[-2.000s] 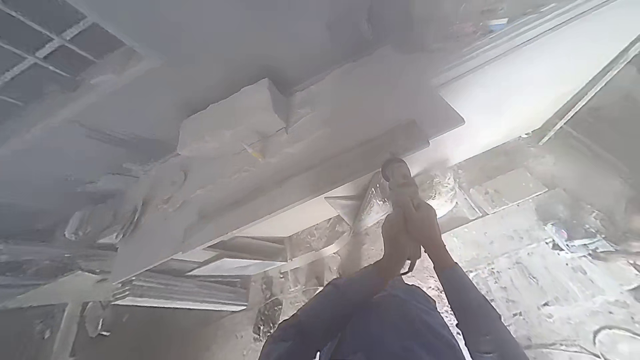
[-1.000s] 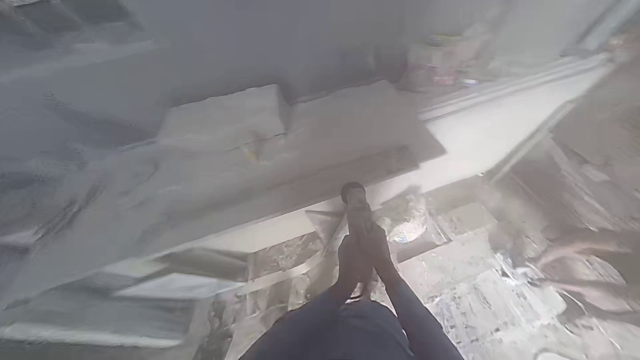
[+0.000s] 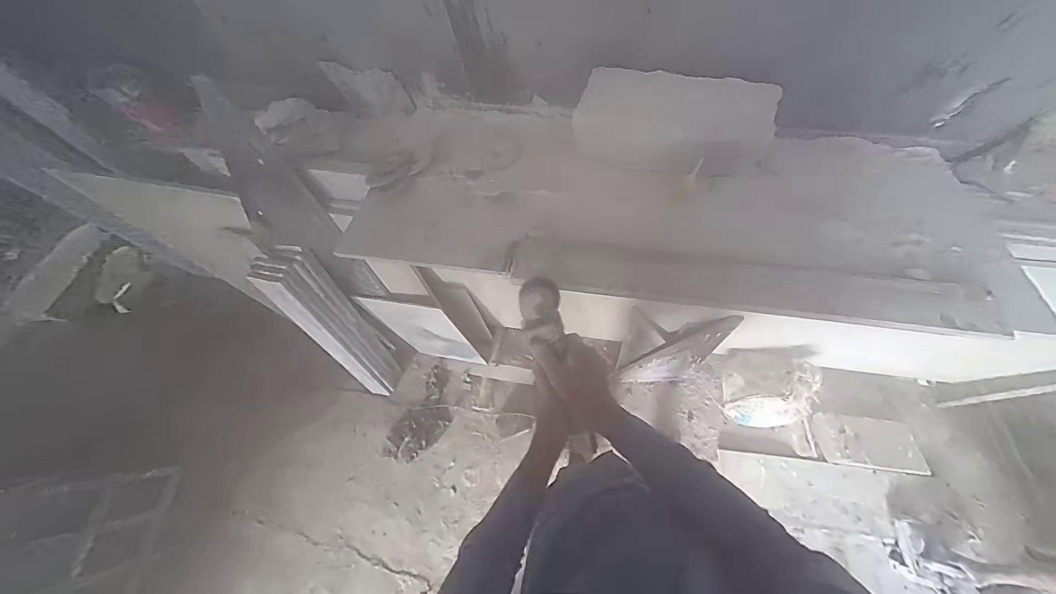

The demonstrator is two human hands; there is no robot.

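Both of my hands are closed around a handheld power tool, which looks like an angle grinder with a round dark head. My left hand is on the left side of its body, and my right hand wraps it from the right. The tool's head is at the front edge of a long narrow strip, near its left end. That strip lies along a wide dusty slab. Dust haze blurs the fingers and the tool's details.
A rough-edged block or slab piece stands at the back, with a small yellowish thing before it. Stacked panels lean at the left. A round bucket-like container and a flat board are on the littered floor at the right.
The view has swung strongly, bringing the strip's left end before me. Both hands still hold the tool, which is now at that end instead of near the other end.
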